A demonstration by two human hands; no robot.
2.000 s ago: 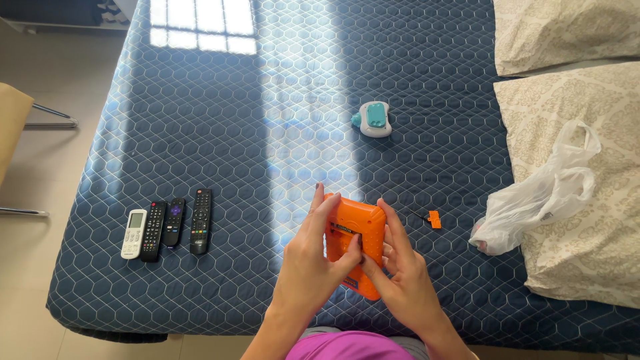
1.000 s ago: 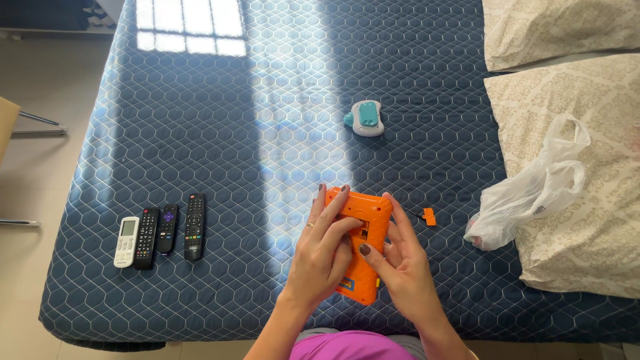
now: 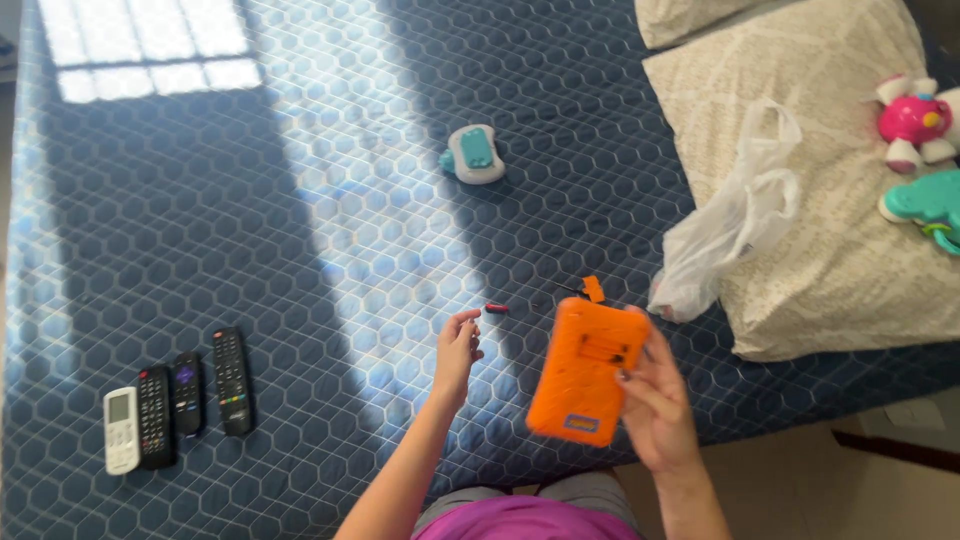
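My right hand (image 3: 654, 386) holds an orange plastic toy (image 3: 581, 375) by its right edge, its back turned up, with an uncovered battery compartment near the top. Beside a small red and black battery (image 3: 496, 308) on the quilted bedspread is my left hand (image 3: 459, 349), fingers partly curled, nothing seen gripped; whether a fingertip touches the battery I cannot tell. Just above the toy lie a small orange plastic cover (image 3: 593, 289) and a thin dark tool (image 3: 571, 289), perhaps a screwdriver.
Several remote controls (image 3: 231, 381) lie at the lower left of the blue bedspread (image 3: 187, 225). A white and teal toy (image 3: 477, 154) sits farther up. At right are a white plastic bag (image 3: 724, 232), a patterned pillow (image 3: 810, 277), a pink toy (image 3: 915, 120) and a teal toy (image 3: 926, 199).
My left hand has left the orange toy and moved left to the bedspread. A red and black battery now shows beside it. My right hand still holds the toy. The view has shifted right.
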